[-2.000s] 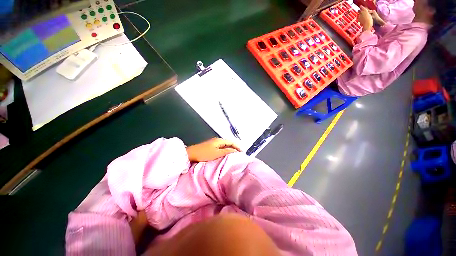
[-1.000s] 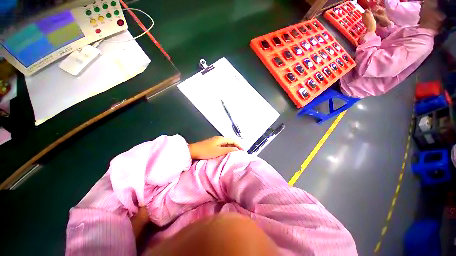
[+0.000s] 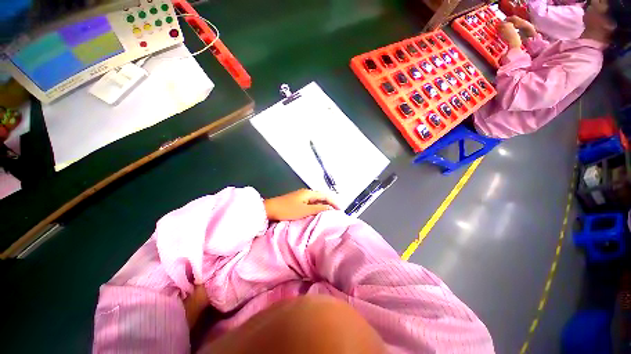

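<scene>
My arms in pink striped sleeves are folded in front of me. My left hand [image 3: 299, 205] rests on my right sleeve, empty, fingers loosely bent. Only a small, dark patch of my right hand [image 3: 196, 304] shows between the sleeves; its fingers are hidden. A clipboard with white sheets [image 3: 297, 131] lies on the bench beyond my left hand, its near edge close to the fingers. A thin dark pen [image 3: 322, 166] lies on the sheets. A thicker black pen or marker [image 3: 373, 193] lies at the clipboard's near right edge.
A red-orange tray of small dark devices [image 3: 423, 145] stands at the right above a blue stool [image 3: 456, 150]. A person [image 3: 540, 90] works at another tray [image 3: 477, 31]. A tester [image 3: 90, 45], white box [image 3: 117, 83], white paper [image 3: 131, 124] and red strip [image 3: 218, 50] are left.
The red strip on the raised board has come further into view, lengthening and widening towards me. The scene has shifted slightly right in the picture. My folded arms and left hand keep their pose.
</scene>
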